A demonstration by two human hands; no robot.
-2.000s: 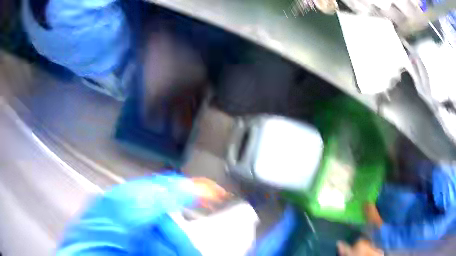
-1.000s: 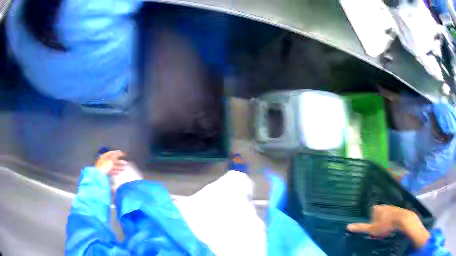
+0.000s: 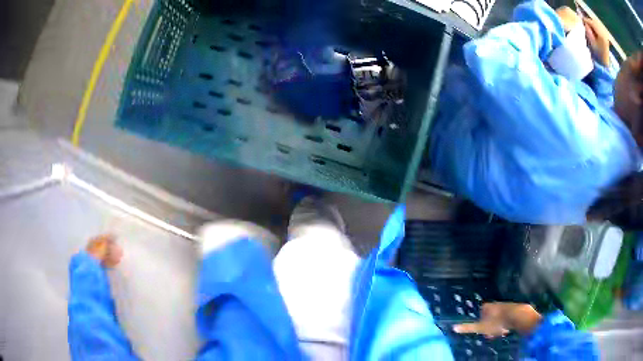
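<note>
My right hand [image 3: 499,319] is at the lower right, on a dark green crate [image 3: 451,264] beside my legs. The thumb or a finger stretches across the crate, and the other fingers are partly hidden. The hand appears to hold the crate's edge. My left hand [image 3: 104,250] is at the lower left, small and blurred, away from my body. Nothing shows in it, and its fingers look loosely bent.
A large green crate [image 3: 247,134] with small dark and shiny parts stands ahead on the floor. A person in a blue smock [image 3: 536,120] is at the upper right. A white appliance housing [image 3: 571,243] and bright green bin [image 3: 589,300] are at right. A yellow line [image 3: 99,70] marks the floor.
The view has turned left. The large crate now fills the upper middle, and the white housing sits farther right. The dark green crate stays beside my right hand; my left hand appears farther left.
</note>
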